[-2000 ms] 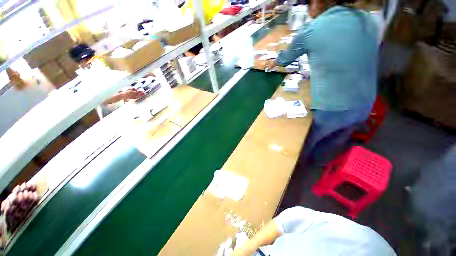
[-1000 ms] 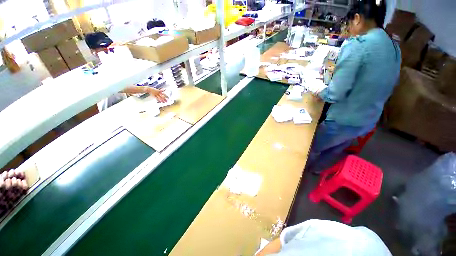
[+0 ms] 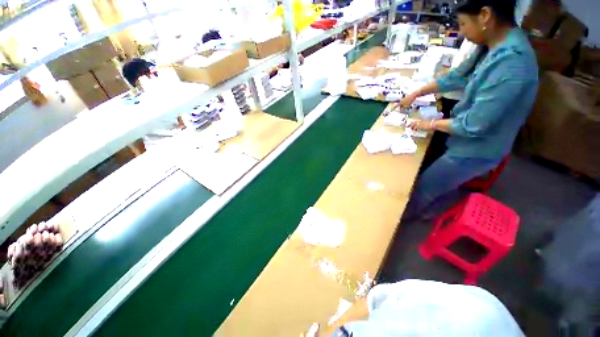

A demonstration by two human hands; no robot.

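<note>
My right forearm and part of my right hand (image 3: 337, 320) show at the bottom edge, below a light sleeve, with a dark band near the wrist. The fingers are cut off, so their hold is hidden. A small pale shape (image 3: 312, 330) beside it at the edge is too unclear to name. My left hand cannot be made out. Small loose pieces (image 3: 329, 266) lie scattered on the brown bench (image 3: 289, 289), with a second cluster (image 3: 364, 284) near its right edge. A flat white cloth or sheet (image 3: 322, 228) lies beyond them.
A green conveyor belt (image 3: 224, 250) runs along the bench's left. Further up are white items (image 3: 388, 141) and a person in a teal shirt (image 3: 497, 99) handling small white things. A red stool (image 3: 475, 230) stands right of the bench. A shelf post (image 3: 293, 72) rises beyond the belt.
The view has shifted slightly. More of my forearm shows than one second ago. The person in teal has bent forward, with both hands over the bench. The hand across the belt no longer shows clearly.
</note>
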